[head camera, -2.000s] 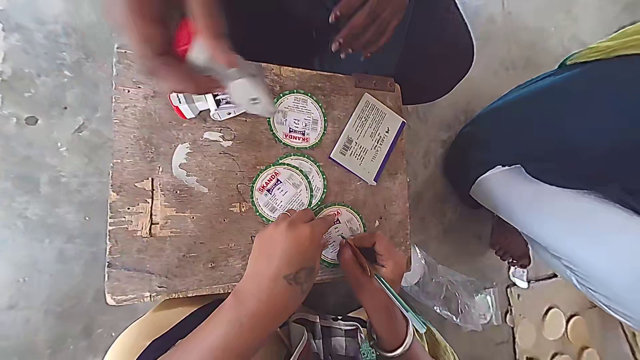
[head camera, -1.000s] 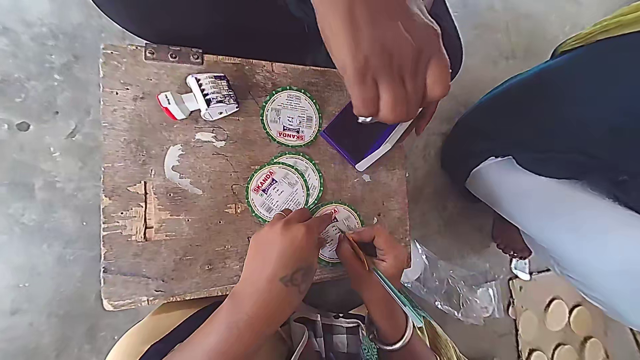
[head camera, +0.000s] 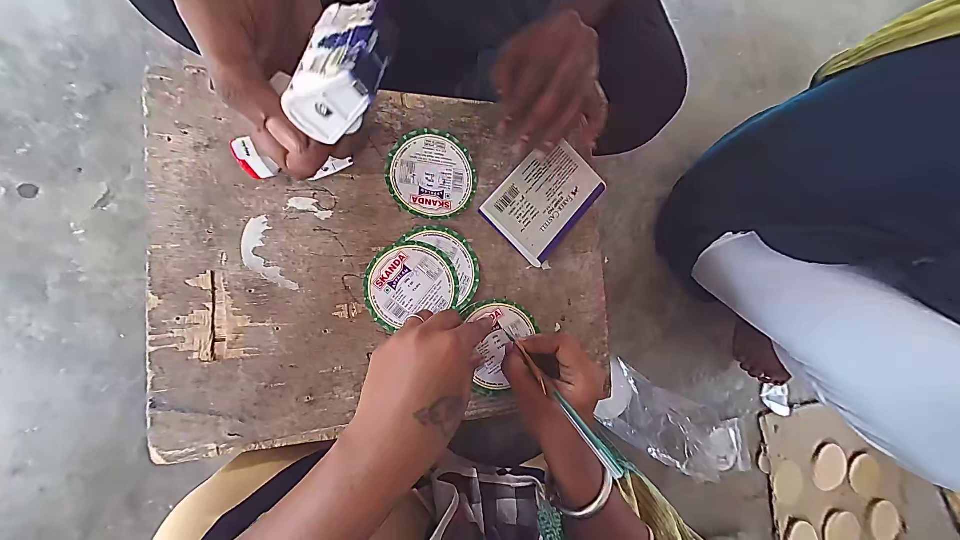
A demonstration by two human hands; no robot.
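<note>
My left hand rests on a round paper label with a green scalloped rim, its fingertips pressing the upper left of the label. In my right hand is a thin pen-like tool, its tip against the same label. Two more round labels overlap just above my left hand; the front one partly covers the other. Farther up lies a single round label. All bear printed writing.
A co-worker's hand holds a white self-inking-type stamp; another hand is beside a Faber-Castell ink pad box. The wooden board has chipped patches. A clear plastic bag and a seated person's leg are at right.
The co-worker has lifted the stamp from the board. The pad box, purple side up under that person's hand a second ago, now shows its printed side. My hands have stayed at the same label.
</note>
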